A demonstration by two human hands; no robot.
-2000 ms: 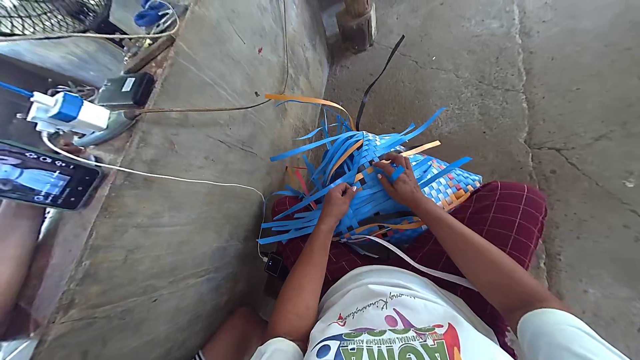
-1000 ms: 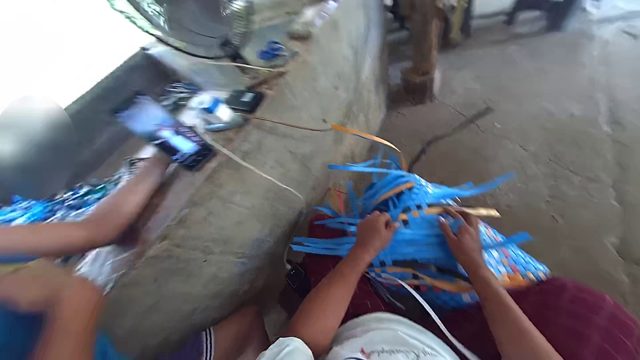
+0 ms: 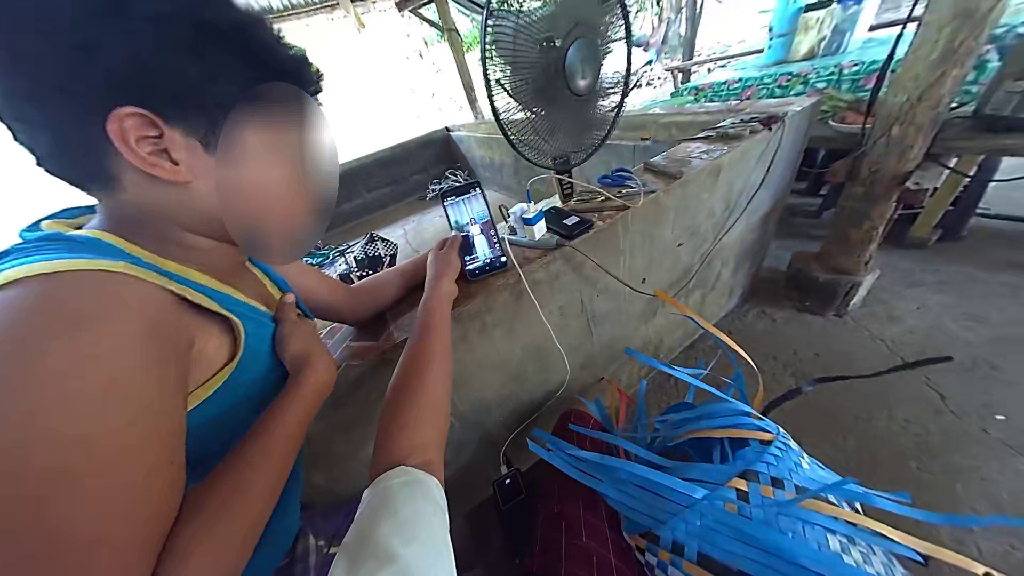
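My left hand [image 3: 445, 260] reaches out to the lit smartphone [image 3: 476, 232] above the concrete ledge, with its fingers at the phone's lower left edge; whether they grip it or only touch it I cannot tell. The other person's forearm [image 3: 360, 296] extends behind my wrist toward the same phone. My right hand is outside the view. The half-woven basket of blue, orange and white plastic strips [image 3: 768, 488] rests by my maroon-clad knee [image 3: 584, 496], its long loose strip ends fanning out to both sides.
Another person in a blue tank top [image 3: 264, 360] is close on my left. A fan [image 3: 582, 68], a power strip [image 3: 534, 240] and a black box [image 3: 568, 222] stand on the concrete ledge [image 3: 616, 280]. A white cable [image 3: 552, 328] hangs down its side. A wooden post [image 3: 896, 144] rises at right.
My left hand has left the woven strips and reached to the phone. My right hand, earlier on the strips, is out of sight. The view has swung left and up.
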